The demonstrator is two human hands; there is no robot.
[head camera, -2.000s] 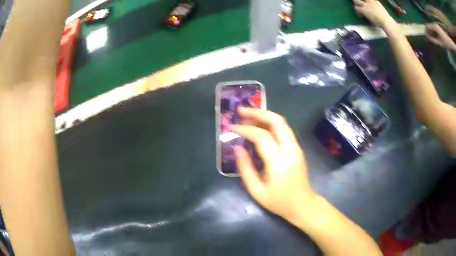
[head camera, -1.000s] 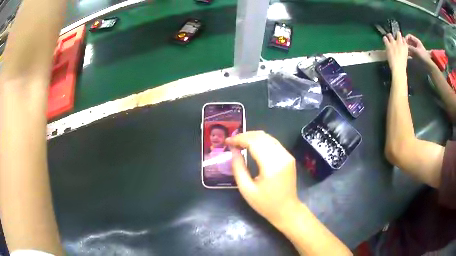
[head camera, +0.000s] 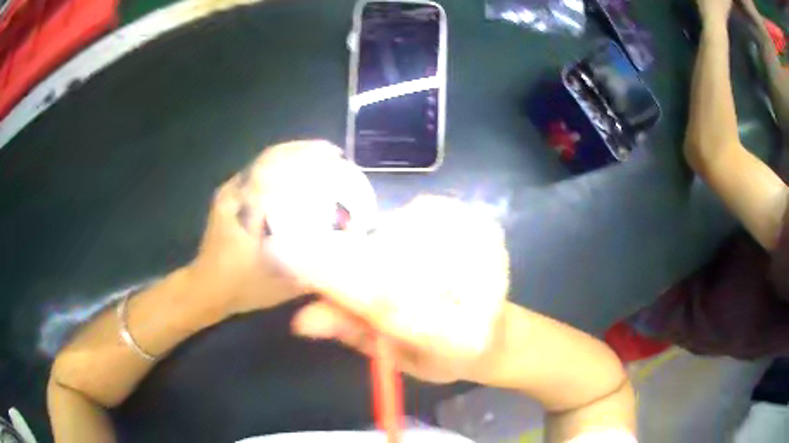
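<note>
My left hand [head camera: 234,251] is closed around a round, pale object [head camera: 316,186], possibly a drink can, with a small dark red spot at its right side. My right hand [head camera: 441,285] is against it and strongly overexposed, so its fingers and grip are unclear. A red straw [head camera: 388,394] shows below my right hand and runs down to the bottom edge. The smartphone [head camera: 398,86] lies flat beyond my hands, its screen dark with a bright reflection across it.
An open dark blue box [head camera: 575,130] with small shiny parts stands at the right. Behind it are a clear plastic bag [head camera: 541,13] and another phone [head camera: 625,30]. Another person's arm [head camera: 718,130] reaches along the right side. A red tray [head camera: 52,39] is at the upper left.
My right hand has left the phone and moved towards me. My left arm has come down from the left edge, and its hand now holds the round object. The view has tilted down; the screen is darker.
</note>
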